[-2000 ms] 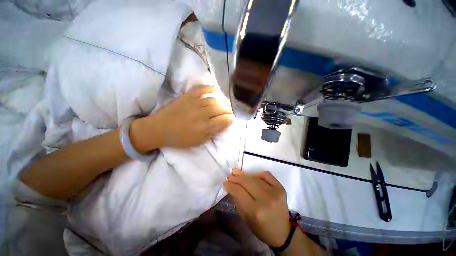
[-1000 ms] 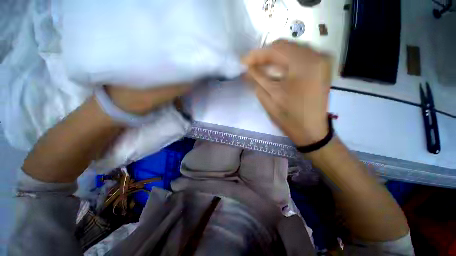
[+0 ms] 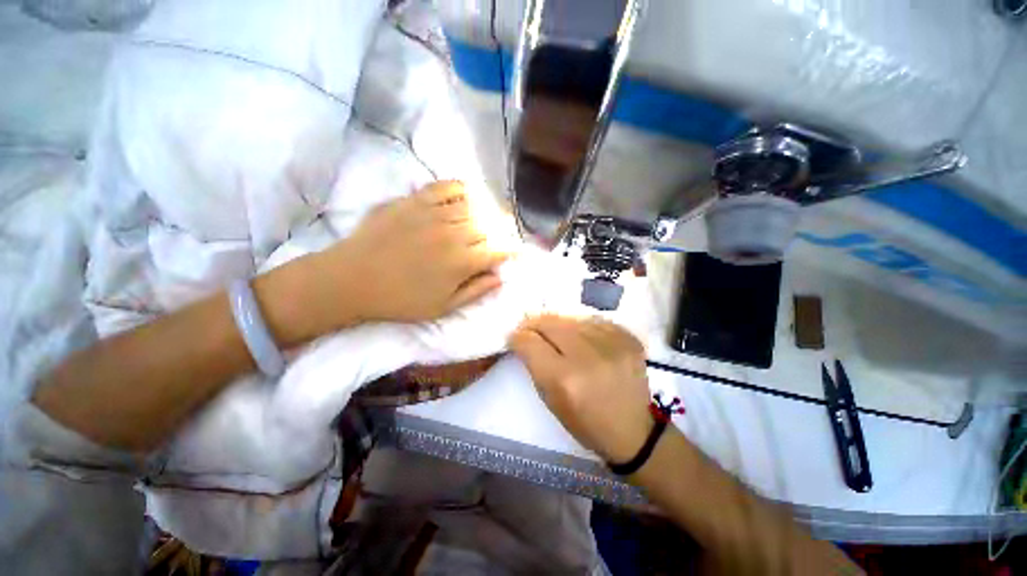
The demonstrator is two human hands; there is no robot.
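Note:
The white quilted padding (image 3: pixel 214 146) lies bunched over the left of the machine table and drapes over its front edge. Brown checked fabric (image 3: pixel 422 384) shows under its lower edge. My left hand (image 3: pixel 411 253) presses flat on the padding, left of the bright needle area. My right hand (image 3: pixel 586 371) pinches the padding's edge just in front of the needle area. The sewing machine head (image 3: pixel 721 68) stands above, with its tension assembly (image 3: pixel 760 197). Glare hides the needle and presser foot.
A black glossy rectangle (image 3: pixel 730 308) and a small brown piece (image 3: pixel 809 322) lie on the machine bed. Black thread snips (image 3: pixel 846 428) lie at the right with their blades apart. A grey measuring strip (image 3: pixel 496 459) runs along the table's front edge.
The view has swung back up to the machine head. The padding has moved from raised in my hands to lying at the needle area. Both hands are now down on it, and checked fabric shows.

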